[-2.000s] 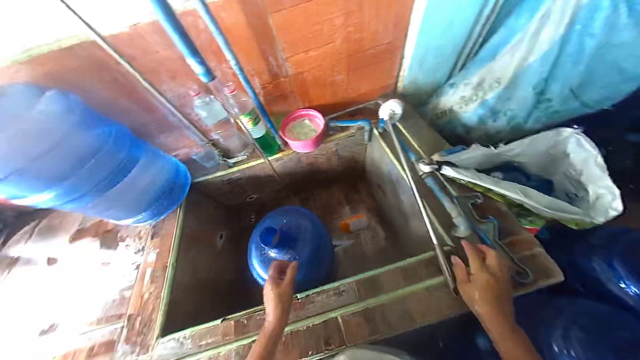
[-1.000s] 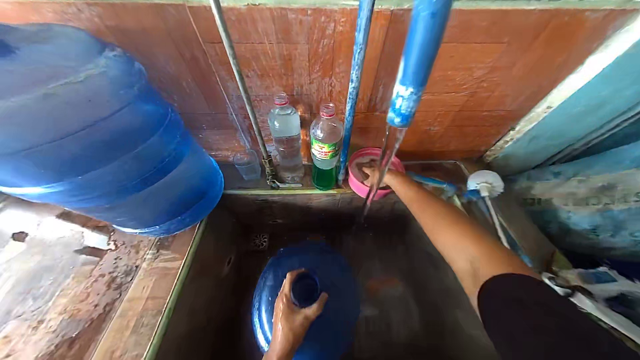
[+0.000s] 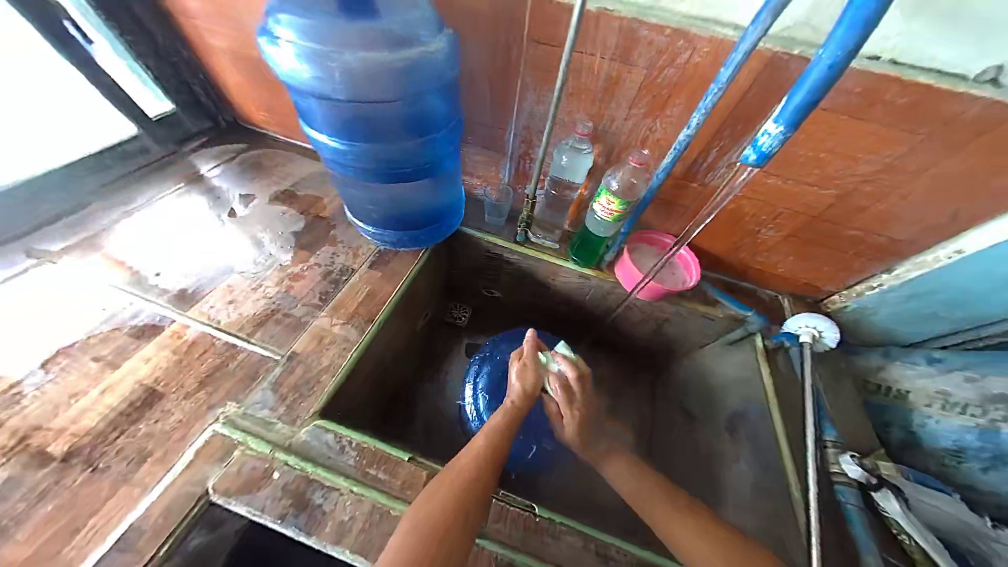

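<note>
A blue plastic water jug stands in the dark sink basin, its top mostly hidden by my hands. My right hand grips a pale, wet sponge or cloth above the jug. Flat against the other side of it, fingers together, is my left hand. Water runs from a blue pipe into the basin behind my hands. On the back ledge is a pink bowl of cloudy liquid.
A large blue jug stands upside down on the tiled counter at left. Beside the pink bowl are a bottle of green liquid, a clear bottle and a cup. A long-handled round brush leans at right.
My right hand has come from the pink bowl to above the jug, where it meets my left hand. My left hand has left the jug's neck. The view has swung left.
</note>
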